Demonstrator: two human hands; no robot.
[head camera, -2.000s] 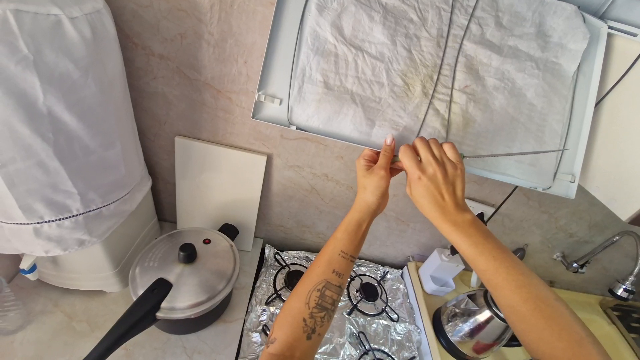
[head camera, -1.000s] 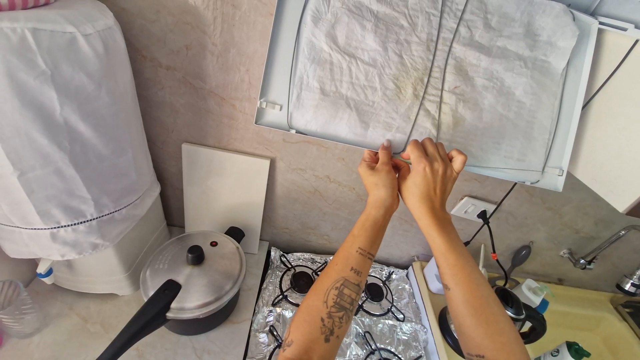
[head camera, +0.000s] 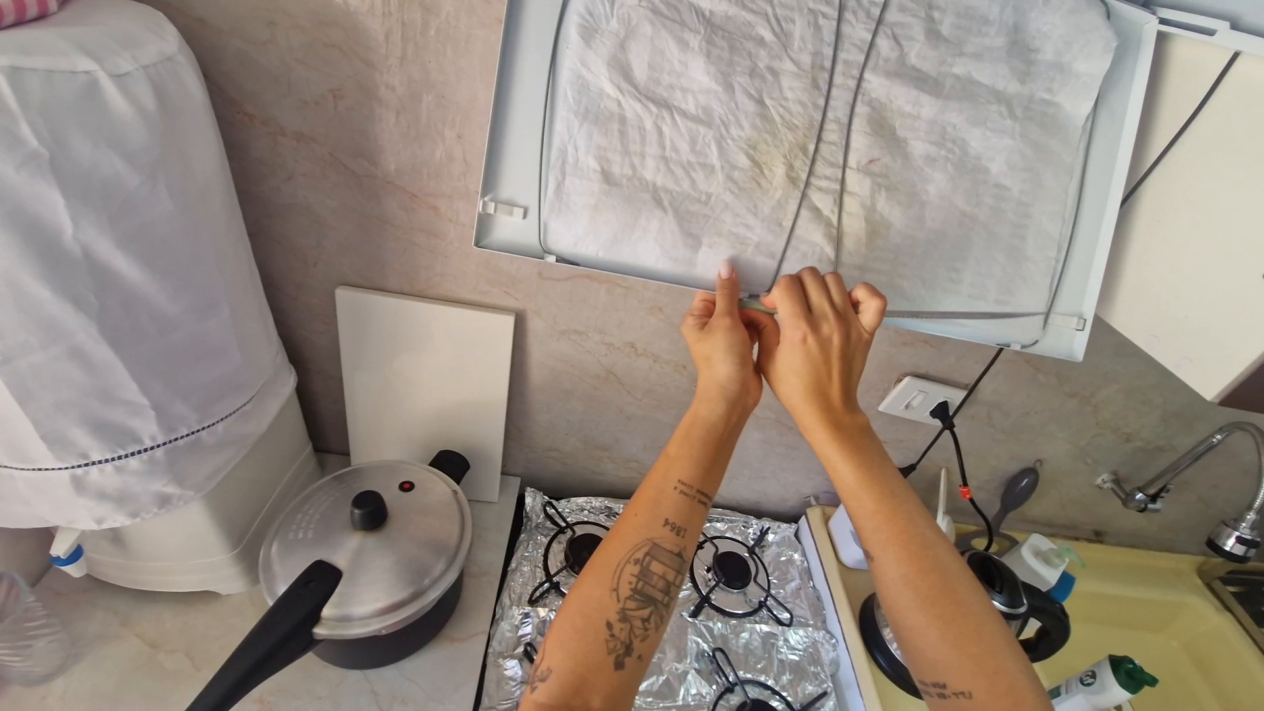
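Above the stove hangs a range hood (head camera: 1126, 197), its underside covered by a wrinkled, stained white filter cloth (head camera: 681, 148). Thin grey metal wires (head camera: 822, 128) run across and around the cloth. At the hood's lower front edge, my left hand (head camera: 726, 341) pinches a small clip or wire end, its thumb pointing up. My right hand (head camera: 820, 336) is beside it, fingers curled on the same spot where the wires meet the edge. The fingers hide most of what they grip, so the exact part cannot be told.
Below is a foil-covered gas stove (head camera: 671, 602). A pressure cooker (head camera: 365, 553) and a leaning white board (head camera: 425, 385) stand left of it, near a cloth-covered water dispenser (head camera: 128, 276). At right are an electric kettle (head camera: 997, 592), a wall socket (head camera: 918, 400), a faucet (head camera: 1165, 484) and a yellow sink (head camera: 1136, 612).
My right hand's fingers have closed in more tightly beside my left hand at the hood's edge. The wire end that stuck out rightward two seconds ago now lies along the cloth's lower edge.
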